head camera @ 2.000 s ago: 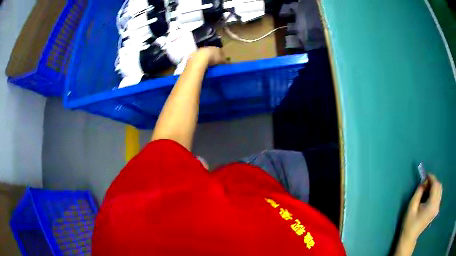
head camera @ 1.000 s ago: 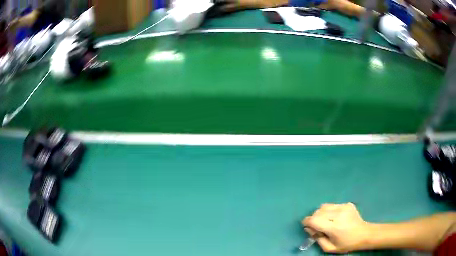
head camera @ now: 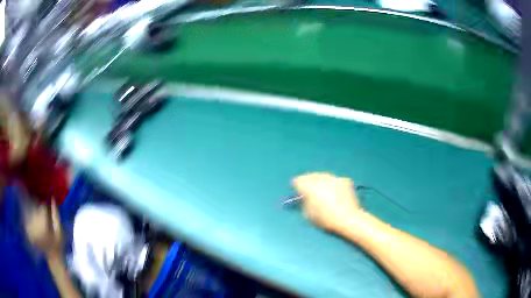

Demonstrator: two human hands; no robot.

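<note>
My right hand is over the teal bench, its fingers closed on a thin, pale metallic tool that sticks out to the left. A white camera unit is at the lower left, below the bench edge, strongly blurred. A blurred hand and forearm show beside it; I cannot tell whether this is my left hand or another person's, nor whether it touches the unit.
Dark panels lie grouped at the bench's left. Black and white parts are at the right edge. The shiny green conveyor runs beyond a white rail. A person's red shirt shows left. Part of a blue crate is below the bench.
The view has swung from the crate to the bench, then tilted left. My right hand still holds the tool. My left arm, earlier reaching into the crate, is no longer clearly seen.
</note>
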